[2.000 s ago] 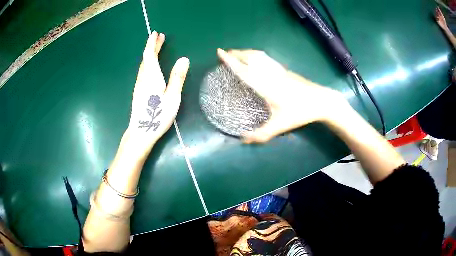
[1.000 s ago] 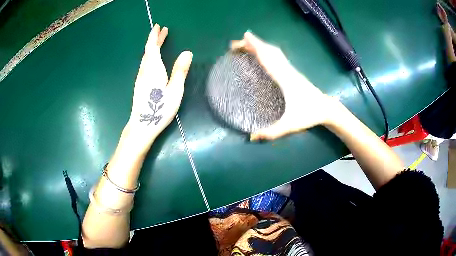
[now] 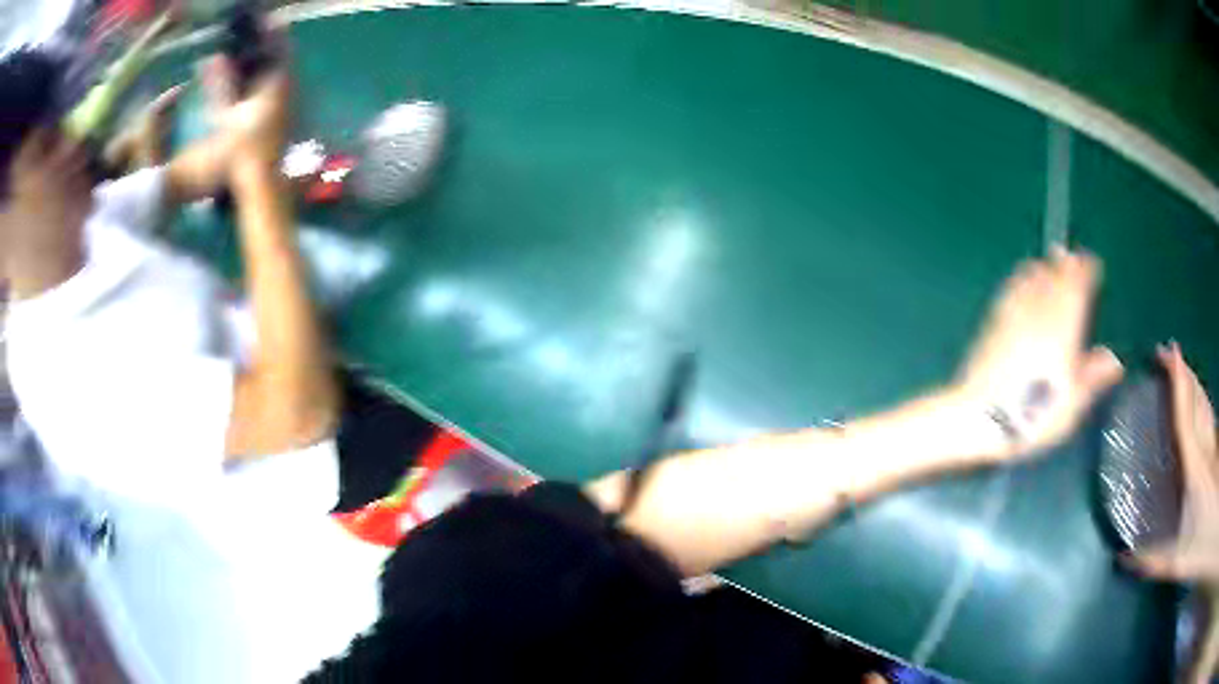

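Observation:
The round grey screw dish (image 3: 1140,461) lies on the green worktop near the right edge of the view. My right hand (image 3: 1194,468) is cut off by the picture's edge; its thumb and fingers are around the dish's right side. My left hand (image 3: 1037,358) rests on the worktop left of the dish, fingers spread a little, holding nothing, with a dark tattoo on its back. The image is blurred. Screws cannot be told singly.
At the left another person in a white top (image 3: 174,441) holds a dark tool (image 3: 250,47) near a red-and-white unit (image 3: 317,171) and another grey dish (image 3: 398,151). A dark cable end (image 3: 678,390) lies by my left forearm. A pale rail (image 3: 936,56) curves along the back.
The view has swung left, so my hands and the dish now appear at the far right. The other person has come into view, and the black driver has left it.

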